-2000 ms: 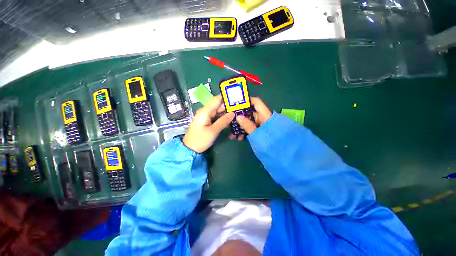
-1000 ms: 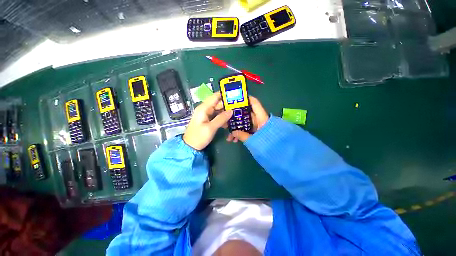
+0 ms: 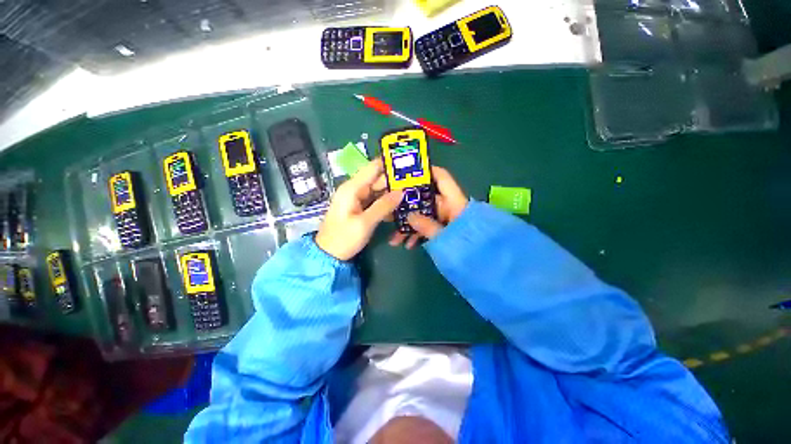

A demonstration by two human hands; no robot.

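A black and yellow feature phone (image 3: 406,163) is held upright between both my hands, its screen lit. My left hand (image 3: 354,213) grips its left side, with the thumb beside the upper keys. My right hand (image 3: 441,208) holds its right side and lower end, with the thumb on the lower keypad. The backs of the fingers behind the phone are hidden. A clear blister tray (image 3: 251,234) lies at left with several phones in its pockets, some yellow-framed and face up, some all black.
Two unlit handsets (image 3: 366,47) lie on the white strip (image 3: 546,43). A red pen (image 3: 404,118) lies beyond my hands. Green labels (image 3: 509,199) lie on both sides. An empty clear tray (image 3: 646,104) is at back right. A dark red sleeve (image 3: 52,381) shows at lower left.
The held phone's screen has changed from white, to blue, to a mixed display. My right thumb has lifted off the keys and come back down on the lower keypad.
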